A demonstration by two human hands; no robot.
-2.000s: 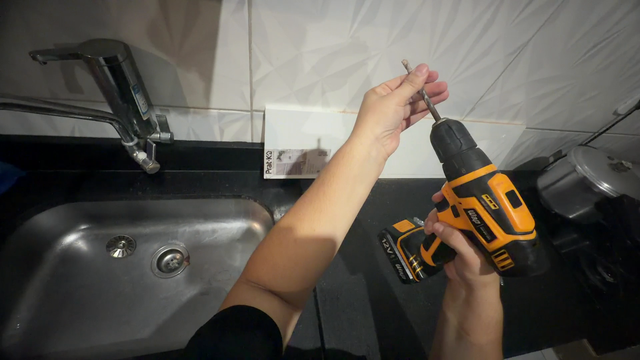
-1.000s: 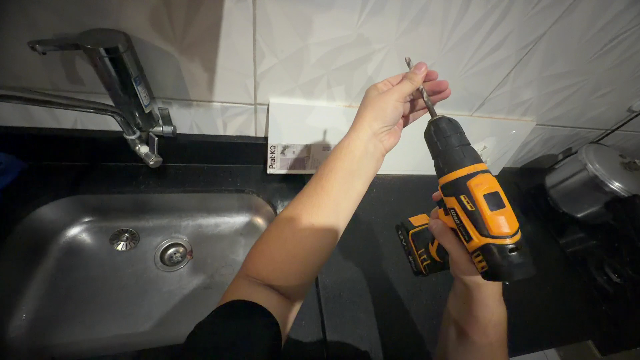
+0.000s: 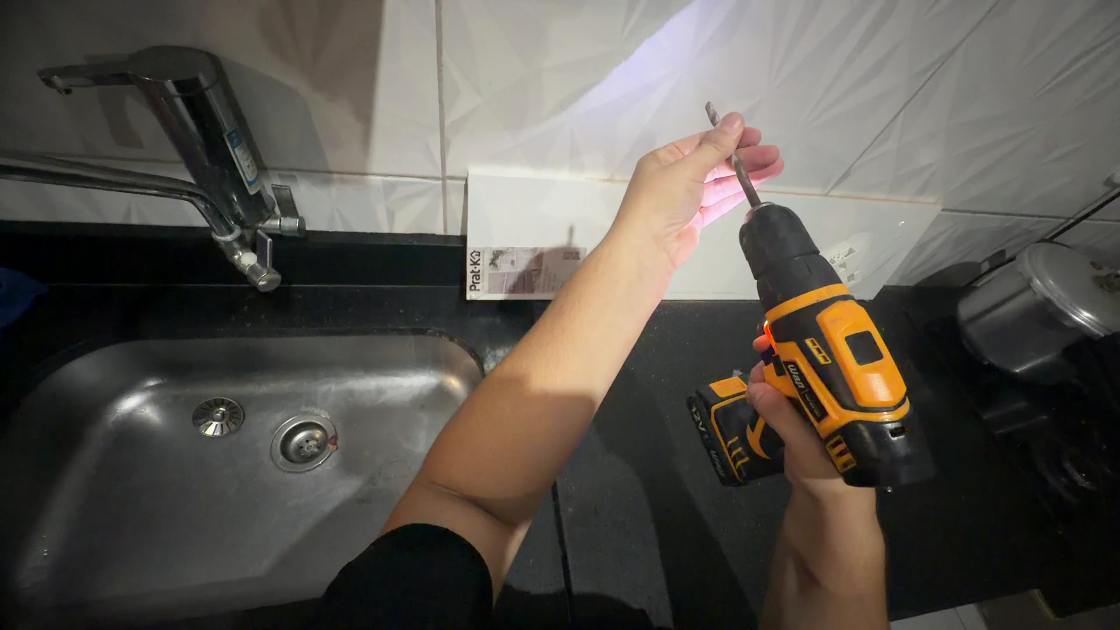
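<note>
My right hand (image 3: pixel 792 424) grips the handle of an orange and black cordless drill (image 3: pixel 840 359), which points up and away toward the tiled wall. A long drill bit (image 3: pixel 746 182) sits in its black chuck (image 3: pixel 779 236). My left hand (image 3: pixel 700 171) pinches the bit between thumb and finger near its tip, the other fingers spread behind it. The drill's light is lit and shines on the left palm and the wall. The battery pack (image 3: pixel 735 433) is at the base of the handle.
A steel sink (image 3: pixel 175 525) with a drain (image 3: pixel 304 440) lies at left, below a chrome faucet (image 3: pixel 201 131). A white panel (image 3: pixel 525 210) with a printed label leans against the tiled wall (image 3: pixel 542 79). At right, a metal pot (image 3: pixel 1032 306) stands on a dark stovetop (image 3: pixel 1050 455).
The drill's light has come on, with a bright patch now on the wall and a glow on my left hand. Both hands keep their hold.
</note>
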